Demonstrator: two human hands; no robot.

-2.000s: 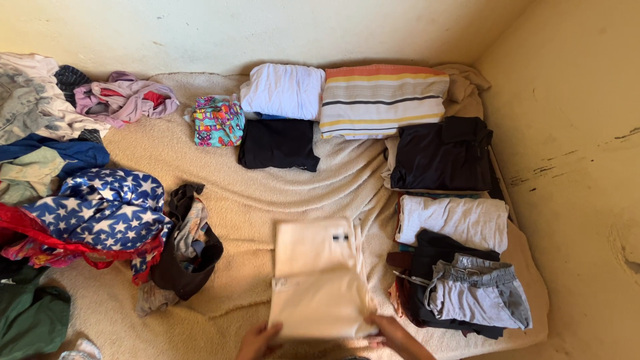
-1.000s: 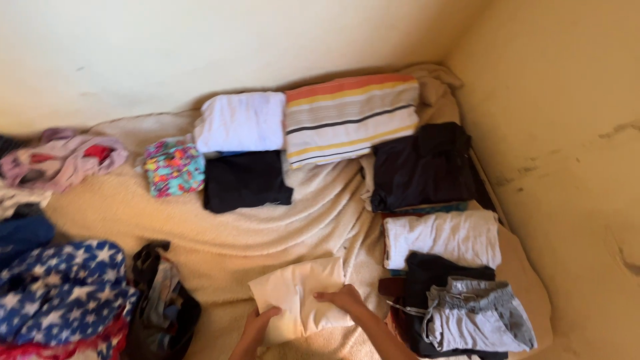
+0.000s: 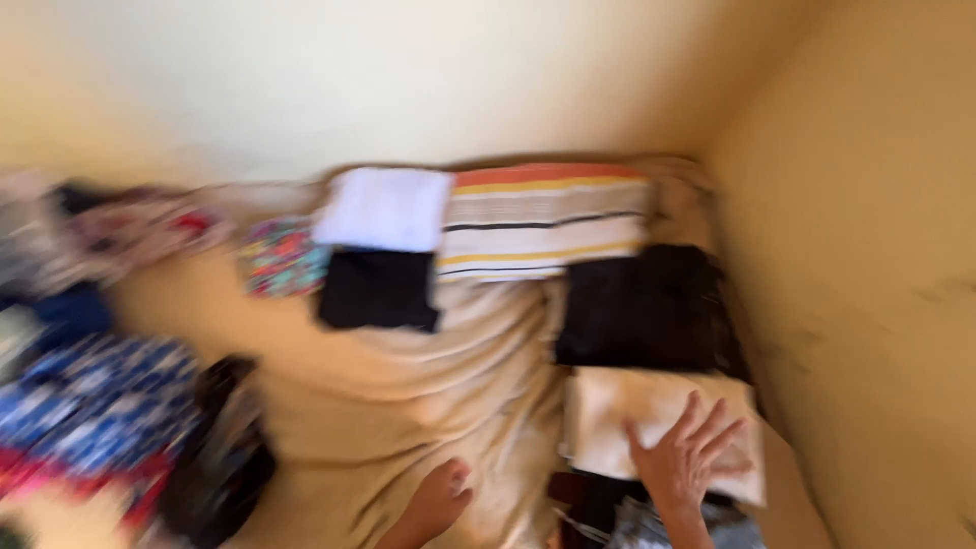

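A folded cream garment lies on the right-hand pile, below a folded black garment. Over its right part my right hand is spread, fingers apart; whether it touches the cloth cannot be told. My left hand is above the beige blanket, its fingers curled with nothing visible in them. Under the cream garment, dark cloth and grey shorts stick out, partly hidden by my right arm.
Along the back wall lie a striped folded cloth, a white folded cloth, a black folded one and a multicoloured one. Loose clothes, among them a blue star-patterned cloth, heap at the left. A wall bounds the right side.
The cream garment has moved from between my hands at the front middle onto the right-hand pile, covering the white folded cloth there. My hands have let it go and moved apart.
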